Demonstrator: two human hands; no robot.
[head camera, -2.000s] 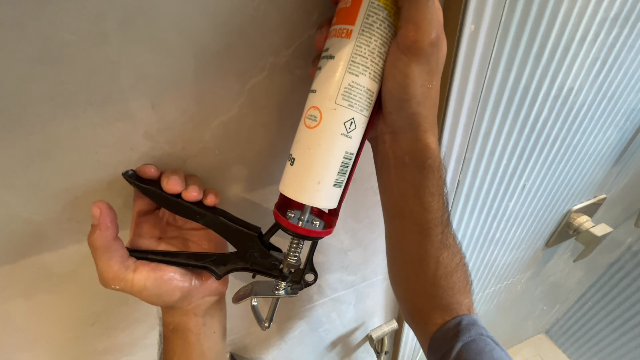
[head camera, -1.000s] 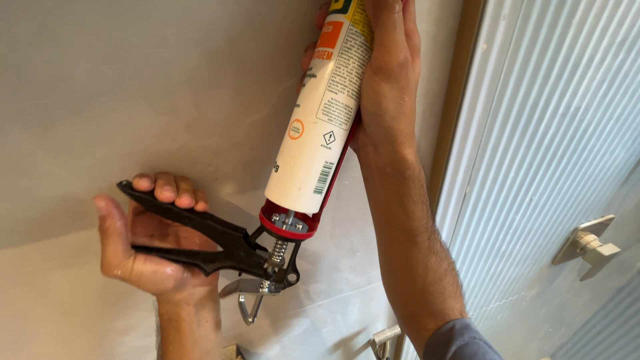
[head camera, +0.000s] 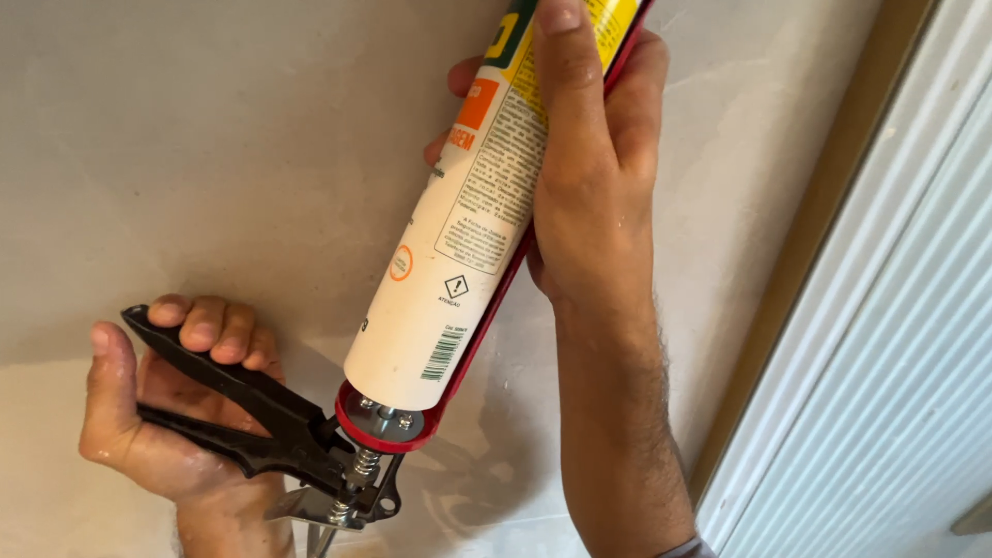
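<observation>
My left hand (head camera: 194, 403) grips the black handle and trigger (head camera: 232, 387) of a caulking gun at lower left, fingers over one lever and the palm at the other. The gun's red cradle (head camera: 387, 446) carries a white sealant cartridge (head camera: 418, 287) with green, yellow and orange printing, tilted up to the right. Around the cartridge's upper part is my right hand (head camera: 597, 155), thumb in front and fingertips showing behind. A spring (head camera: 364, 465) and a metal release plate (head camera: 310, 504) sit at the gun's rear. The nozzle end lies out of view.
A beige, marble-look wall surface (head camera: 232, 194) fills the background. On the right runs a brown strip (head camera: 806, 256) beside a pale frame and a ribbed translucent panel (head camera: 876, 372). Part of a metal fitting (head camera: 976, 519) shows at the lower right edge.
The view has shifted, so less of the ribbed panel and its metal fitting shows. Both hands keep their hold on the gun and cartridge.
</observation>
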